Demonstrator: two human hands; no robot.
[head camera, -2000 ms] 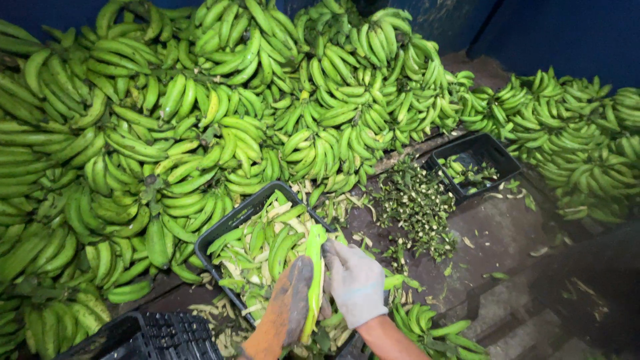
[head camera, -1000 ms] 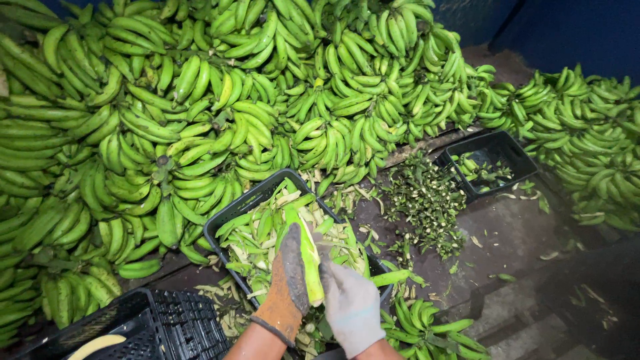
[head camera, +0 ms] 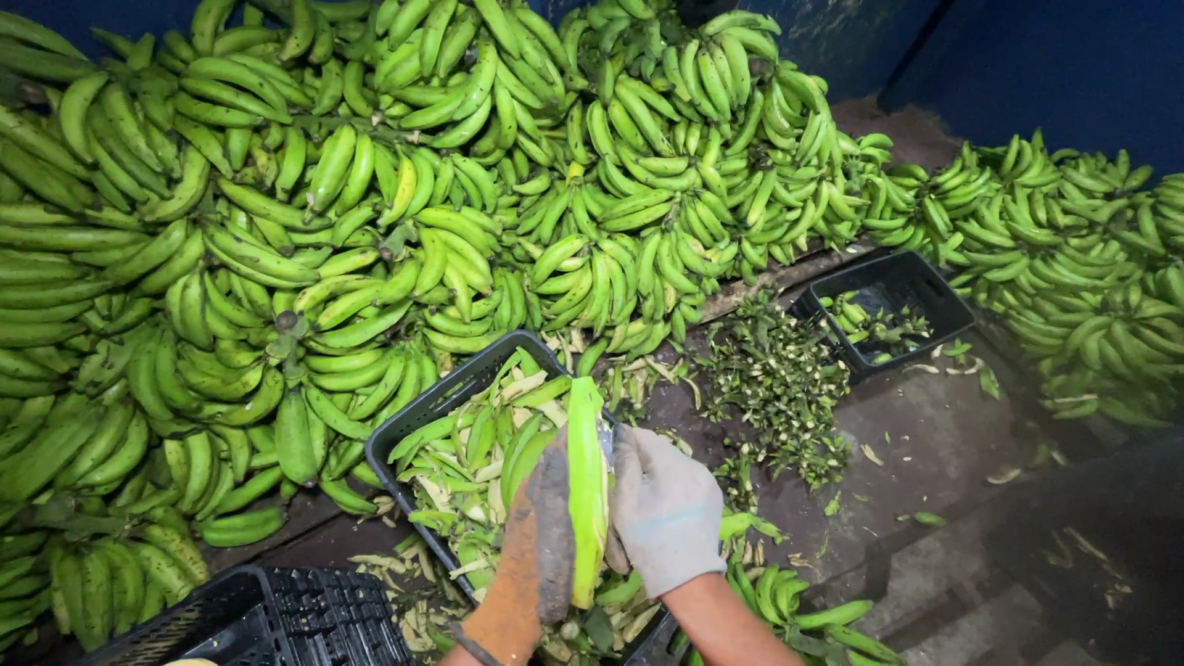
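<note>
My left hand (head camera: 539, 536), in an orange and grey work glove, is closed around a green plantain (head camera: 585, 490) held lengthwise over a black plastic crate (head camera: 407, 427) of peels. Pressed against the plantain's right side is my right hand (head camera: 664, 509), in a pale grey glove. A small piece of a metal blade (head camera: 606, 442) shows between that glove and the fruit; its handle is hidden in the fingers. Green and pale plantain peels (head camera: 476, 442) fill the crate beneath the hands.
Large heaps of green plantain bunches (head camera: 351, 268) cover the left and back, with more bunches (head camera: 1091, 268) at right. Cut stem ends (head camera: 782, 388) lie beside another black crate (head camera: 953, 319). A black slatted crate (head camera: 324, 615) stands at lower left. Loose bunches (head camera: 805, 610) lie at lower right.
Both hands have moved a little up with the plantain, which now stands more upright in view. The pale piece seen in the lower-left crate is now mostly out of view as the view shifted.
</note>
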